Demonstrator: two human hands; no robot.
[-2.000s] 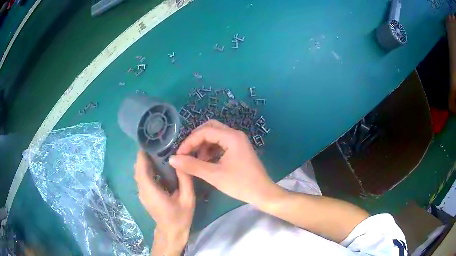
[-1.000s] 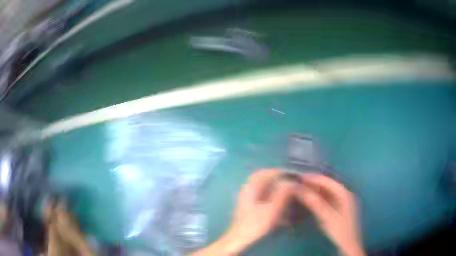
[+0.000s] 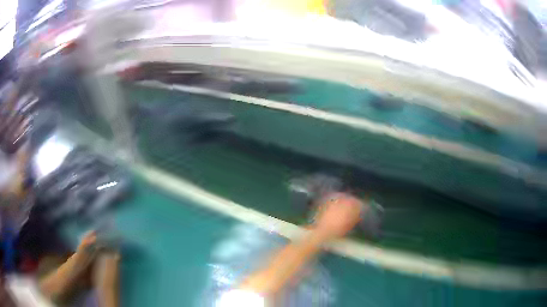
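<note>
The frame is heavily blurred. My left hand [image 3: 339,214] reaches over the dark green conveyor belt [image 3: 228,174], past the whitish strip, with its arm coming from the bottom edge. A grey shape, probably a hair dryer housing [image 3: 315,183], shows at the fingers, and more grey shows just right of the hand. Whether the fingers grip it or only touch it cannot be told. My right hand is not in view. A shiny clear plastic bag [image 3: 234,255] lies on the green bench, partly behind my forearm.
The whitish strip [image 3: 210,204] runs between bench and belt. Another person's hands and forearms [image 3: 81,264] are at lower left, near a dark, shiny jumble [image 3: 78,186]. A blurred grey shape [image 3: 207,123] lies farther along the belt. A pale upright post [image 3: 111,108] stands at upper left.
The view has swung left and up. My hands, together at a grey housing over the bench before, are apart; the left is out over the belt and the right has left the picture.
</note>
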